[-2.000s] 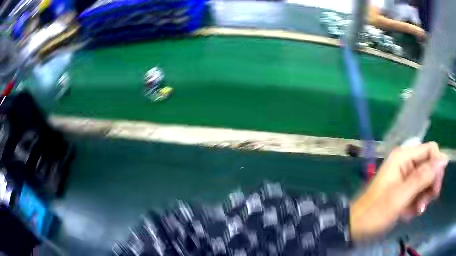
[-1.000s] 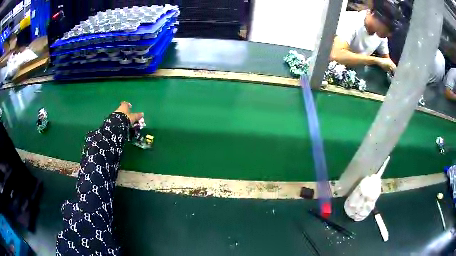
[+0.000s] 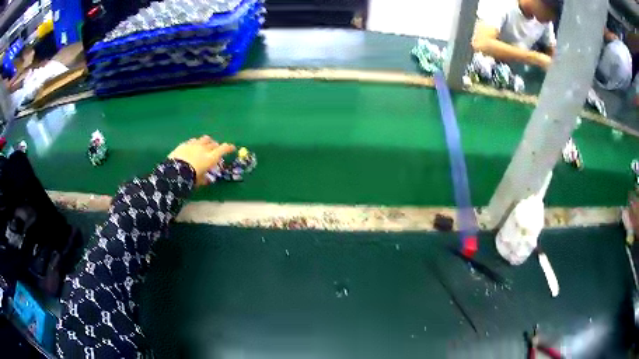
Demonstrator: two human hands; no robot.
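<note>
My left hand (image 3: 202,156) reaches over the bright green belt from the lower left, in a black patterned sleeve. Its fingers are at the left side of a wired electronic unit (image 3: 237,167) with a small yellow block, lying on the belt. The hand covers part of the unit; whether the fingers grip it cannot be told. At the far right edge, a blurred, cut-off skin-toned shape (image 3: 633,219) looks like my right hand; its fingers and hold cannot be made out.
More units lie on the belt at left (image 3: 97,147) and right (image 3: 572,153). A bluish strip (image 3: 454,151) crosses the belt. A white bottle (image 3: 520,231) stands by a grey post (image 3: 553,105). Red-handled cutters (image 3: 543,348) lie lower right. Stacked blue trays (image 3: 175,52) and a person are beyond.
The view has shifted. My left hand is still at the unit, now more to its left side. The belt units appear farther right. The skin-toned shape has appeared at the right edge.
</note>
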